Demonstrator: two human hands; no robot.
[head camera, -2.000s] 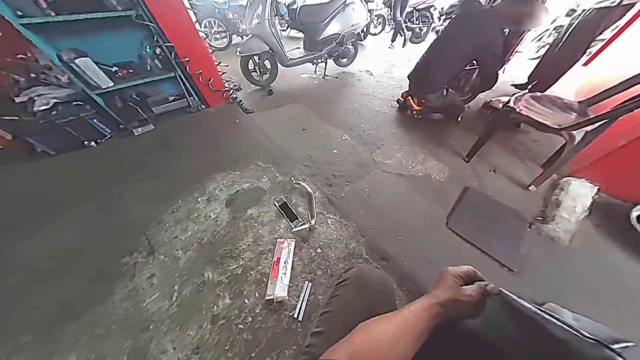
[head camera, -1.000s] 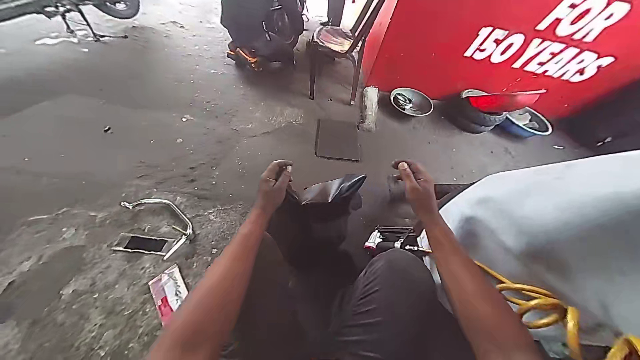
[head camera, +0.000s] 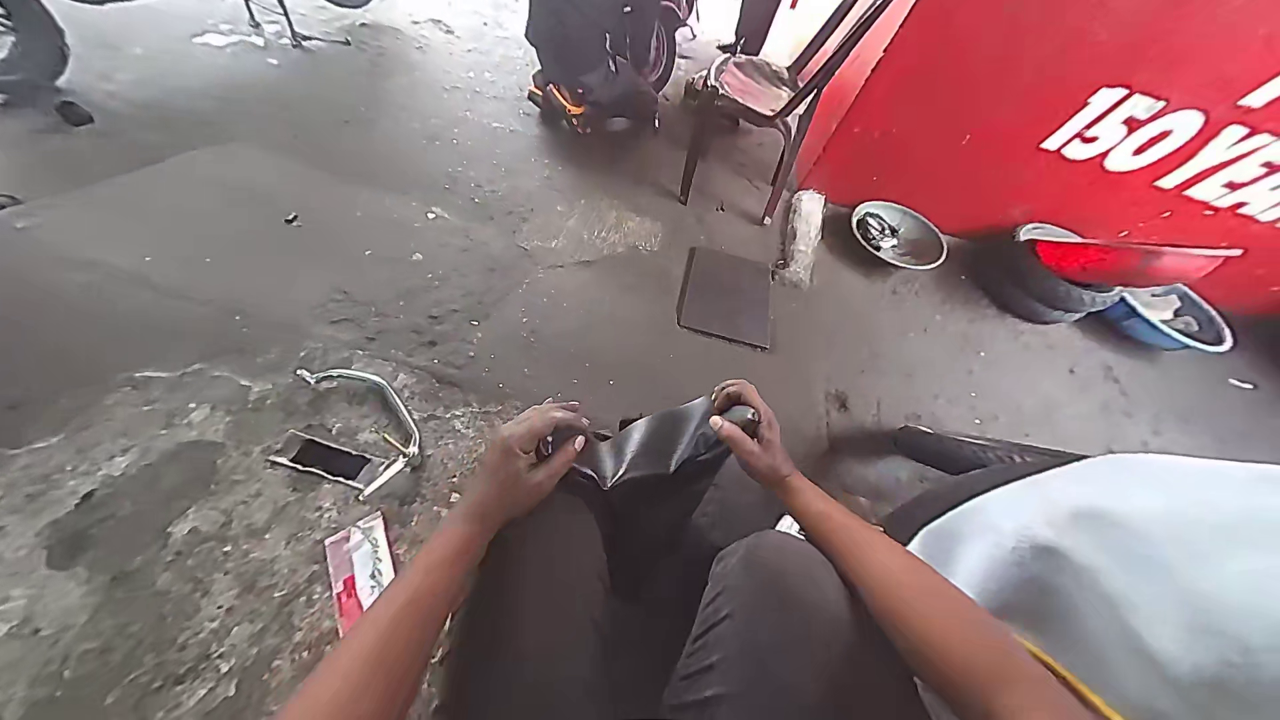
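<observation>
A dark, glossy flexible sheet (head camera: 655, 440), perhaps vinyl or rubber, stretches between my hands above my knees. Its left end is gripped by my left hand (head camera: 530, 455), the fingers curled over the edge. My right hand (head camera: 750, 430) pinches the other end between thumb and fingers. The sheet sags and folds in the middle, and its lower part merges with the dark trousers. On the ground to the left lie a curved metal bar (head camera: 385, 395), a metal frame with a dark opening (head camera: 330, 460) and a red and white packet (head camera: 360, 570), partly behind my left forearm.
Ahead lies a flat dark square mat (head camera: 725, 298) beside a pale block (head camera: 802, 238). A chair (head camera: 750, 90) and a crouching person (head camera: 590, 60) are beyond. Along the red wall stand a metal bowl (head camera: 898, 236), a tyre (head camera: 1030, 275) and a blue basin (head camera: 1170, 318). White material covers something at right.
My right hand, apart from the sheet a second ago, now grips its right end. The sheet is spread between both hands. The view has swung right since the earliest frame.
</observation>
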